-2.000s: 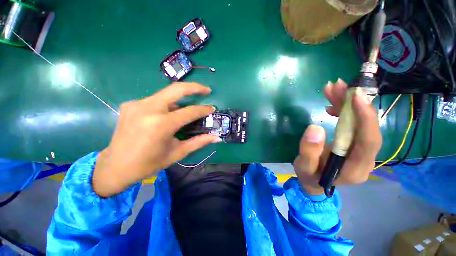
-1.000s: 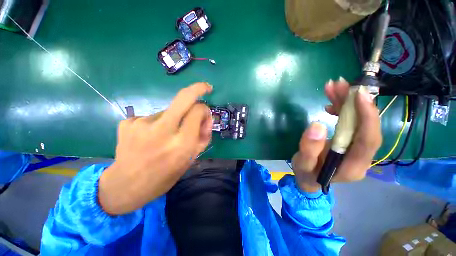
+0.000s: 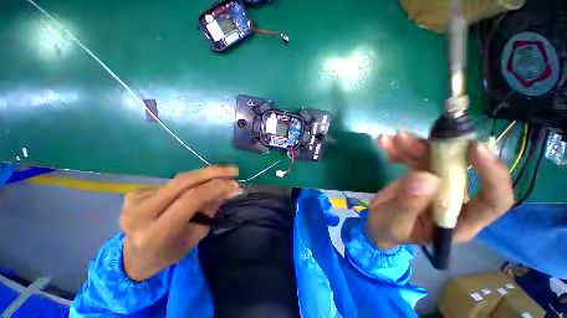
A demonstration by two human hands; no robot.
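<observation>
The black fixture [image 3: 248, 133] lies on the green mat and holds a device housing [image 3: 281, 130] with a blue-and-red board. A red lead with a small white connector [image 3: 281, 174] hangs from the housing's near edge. My left hand [image 3: 177, 211], left of and nearer than the fixture, pinches the thin solder wire [image 3: 180, 143]; its free end curves toward the fixture. A dark thing under that hand is unclear. My right hand [image 3: 435, 192] holds the soldering iron [image 3: 449, 180] by its cream grip, right of the fixture, blurred tip pointing away.
Another open housing [image 3: 225, 26] with a red lead lies at the back; a further one is cut off by the top edge. A small dark scrap [image 3: 152, 110] lies beside the wire. The tan-brown pot [image 3: 429, 13] and black fan unit [image 3: 530, 64] stand back right, with cables [image 3: 520, 149] below.
My left hand has drawn back from the fixture toward the mat's front edge, baring the fixture and lead. My right hand still holds the iron, now more upright in view. The view has shifted.
</observation>
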